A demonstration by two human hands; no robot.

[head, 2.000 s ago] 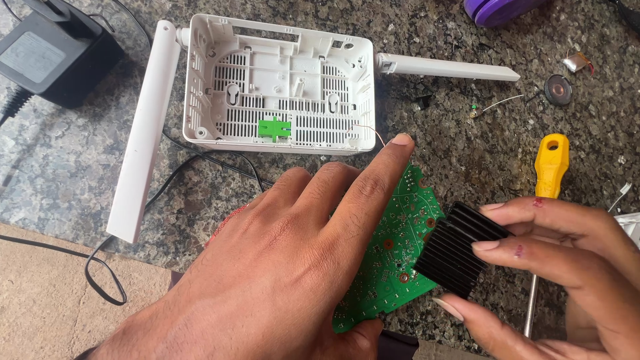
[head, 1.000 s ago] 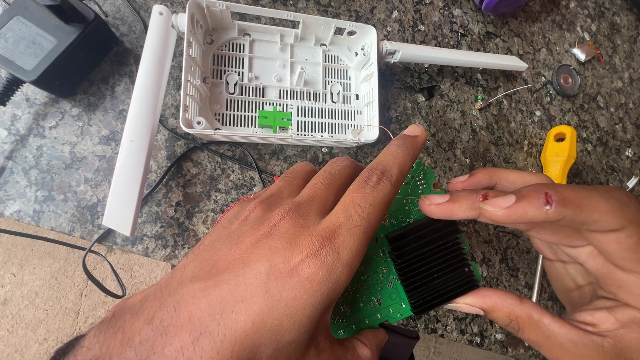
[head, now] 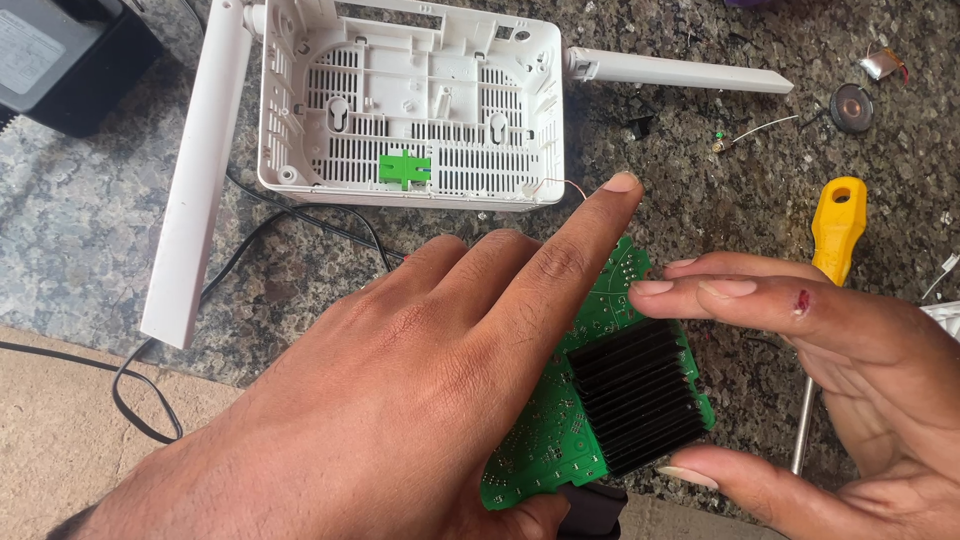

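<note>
A green circuit board (head: 540, 442) lies tilted under my left hand (head: 442, 360), whose back faces the camera; its thumb is at the board's lower edge and its index finger stretches out past the top. On the board sits a black finned heat sink (head: 637, 397). My right hand (head: 832, 360) is at the board's right side, its fingertips above the heat sink and its thumb just below, with a gap between them and nothing gripped. Above my left hand stands a white router housing (head: 420, 196), open, with a green fiber adapter (head: 405, 169) in it.
White antennas (head: 196, 180) spread from both sides of the housing. A yellow-handled screwdriver (head: 838, 225) lies partly behind my right hand. A small speaker (head: 852, 108) and wired parts are at upper right. A black power adapter (head: 71, 64) sits upper left, a black cable (head: 251, 232) near the housing.
The black heat sink, held tilted in my right hand two seconds ago, now lies flat on the board. My right fingers have parted from it. My left hand has stayed on the board.
</note>
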